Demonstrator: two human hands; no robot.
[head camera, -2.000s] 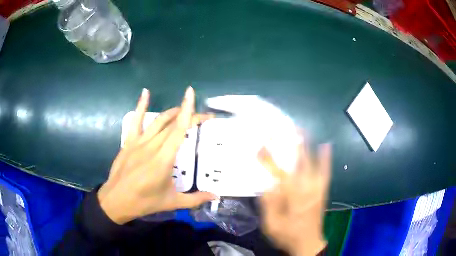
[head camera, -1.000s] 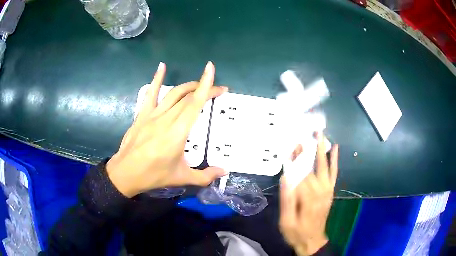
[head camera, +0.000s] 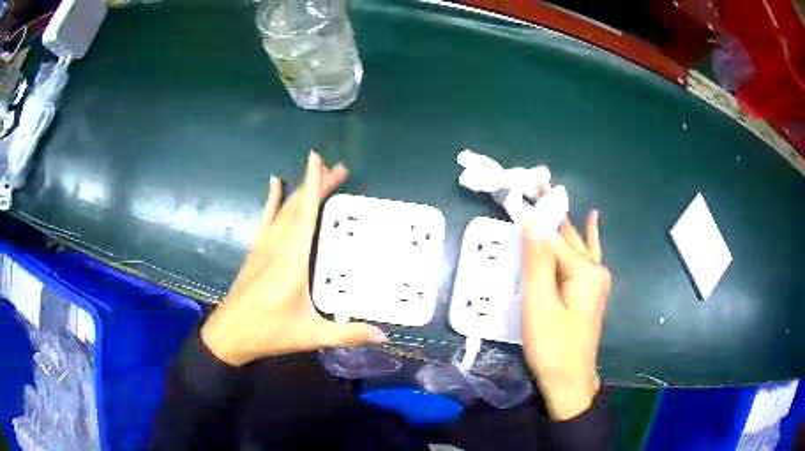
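Two white power strips lie face up on the green bench with a gap between them. My left hand (head camera: 287, 273) is around the left edge of the left power strip (head camera: 379, 260), thumb along its near side. My right hand (head camera: 569, 304) holds a crumpled white glove (head camera: 507, 181) and rests over the right part of the right power strip (head camera: 481, 282), hiding that part. Power cords in clear bags (head camera: 477, 374) hang at the near edge below the strips.
A clear bottle (head camera: 318, 62) stands at the far side. A white card (head camera: 701, 246) lies at the right. Another white unit with a bagged cord (head camera: 35, 119) is at the far left. Blue crates (head camera: 146, 343) are below the near edge; red material (head camera: 772, 70) is beyond the bench.
The two strips, side by side earlier, are now apart. My left hand has moved off the face of the left strip to its left edge. My right hand and the glove are now over the right strip.
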